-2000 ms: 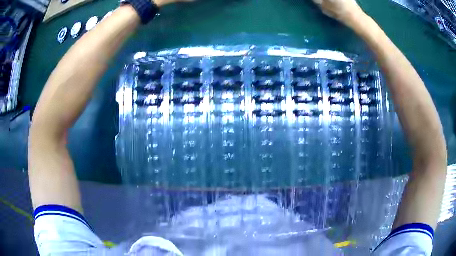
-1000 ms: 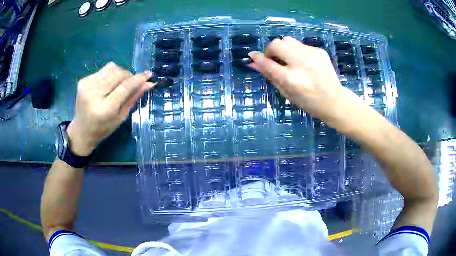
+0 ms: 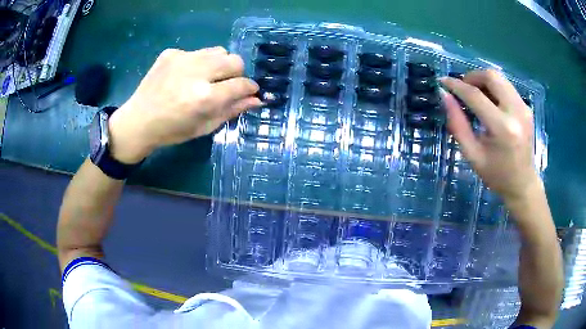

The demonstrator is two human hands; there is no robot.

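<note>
The clear blister tray (image 3: 315, 173) lies on the green bench and overhangs its near edge. Black-rimmed round components (image 3: 324, 69) stand on edge in its upper pockets, with the lower pockets showing clear. My left hand (image 3: 193, 96) is at the tray's upper left, with thumb and fingertips pinched at the left end of a dark component in the first column. My right hand (image 3: 488, 128) is over the right-hand columns. Its thumb and index finger are close together beside the fourth column's components; whether they grip one is unclear.
A dark round lump (image 3: 92, 85) lies on the bench at left, near a machine frame (image 3: 54, 54) with cables. One pale disc (image 3: 87, 6) shows at the top left edge. Clear trays (image 3: 574, 266) stand below the bench edge at right. Another shiny tray is cut off top right.
Both hands came from beyond the tray onto its pockets. Over the last second, the right hand moved right, from the third column to beside the fourth. The tray now appears farther right in view.
</note>
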